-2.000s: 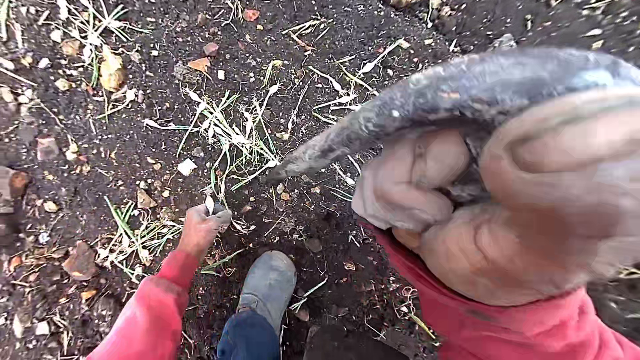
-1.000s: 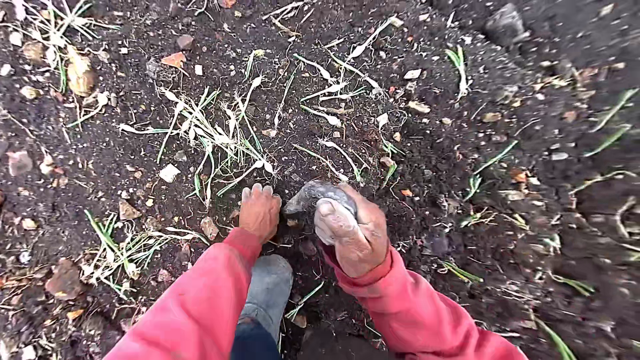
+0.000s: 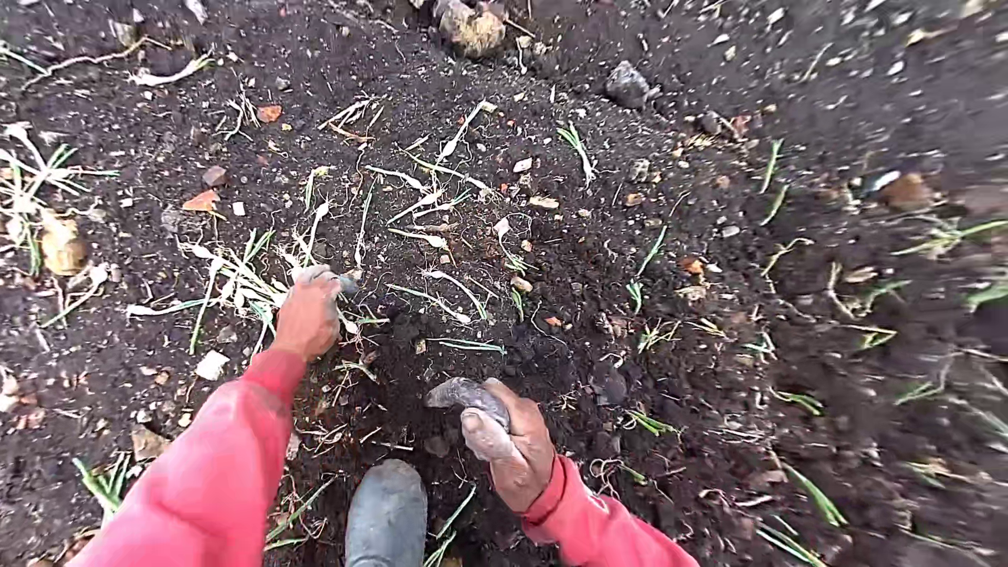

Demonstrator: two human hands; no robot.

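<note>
My left hand (image 3: 309, 313) reaches down to the soil at the right edge of a loose pile of small onion-like bulb plants (image 3: 240, 282); its fingertips are hidden, so I cannot tell whether it grips any. My right hand (image 3: 512, 445) is closed around a dark, curved, dirt-covered tool (image 3: 470, 396), its blunt tip pointing left just above the ground. More loose seedlings (image 3: 433, 201) with pale bulbs and green leaves lie on the soil ahead of the hands. To the right, short green shoots (image 3: 650, 424) stick out of the earth.
A rubber boot (image 3: 387, 512) stands between my forearms at the bottom. Stones lie about: a grey one (image 3: 628, 84) at the upper right, a yellowish one (image 3: 64, 246) at the left, a pale clod (image 3: 475, 30) at the top. Another bunch of seedlings (image 3: 27, 185) lies far left.
My left hand has moved forward to the pile, away from beside the tool's tip. My right hand, raised close to the camera two seconds ago, is low over the soil with the tool.
</note>
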